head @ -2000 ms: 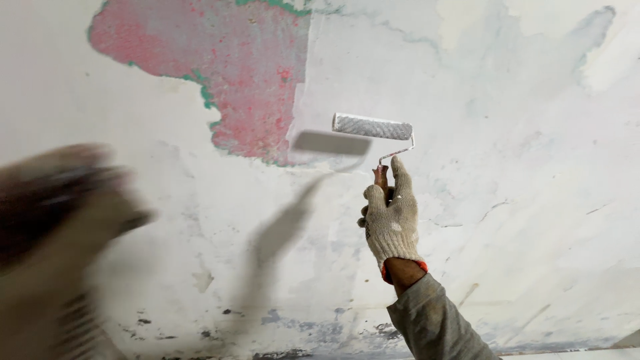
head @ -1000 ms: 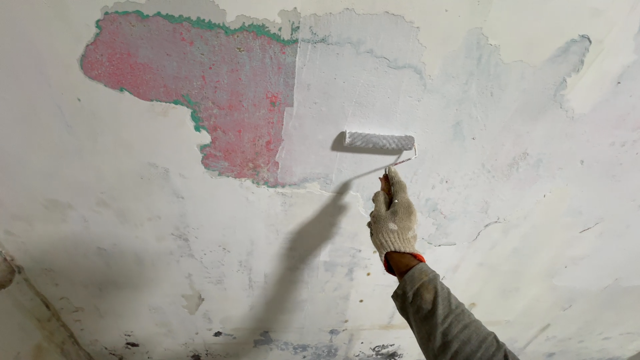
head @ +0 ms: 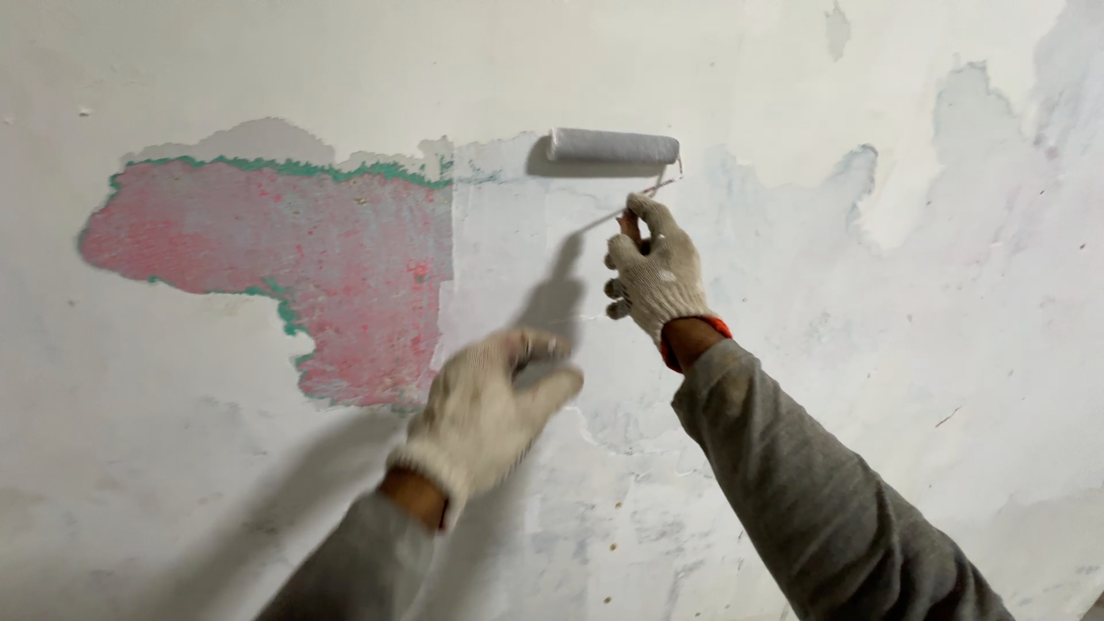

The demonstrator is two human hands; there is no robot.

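My right hand (head: 660,263), in a pale knitted work glove with a red-orange cuff, holds the handle of a paint roller (head: 614,147). The roller's grey sleeve lies nearly level against the wall (head: 819,362), right of a bare pink and grey patch (head: 345,250) with green edges. My left hand (head: 483,405), gloved too and somewhat blurred, is lower and to the left, in front of the wall near the patch's lower right corner. Its thumb and fingers are apart and nothing shows between them. My right hand hides most of the roller's handle.
Flaking, uneven paint edges run across the upper wall, with a grey, jagged area (head: 975,129) at the upper right. Small cracks and dark specks mark the lower wall. Shadows of both arms and the roller fall on the wall.
My left hand, out of view one second ago, has come in at lower centre. The roller in my right hand has moved up the wall, now level with the patch's top edge.
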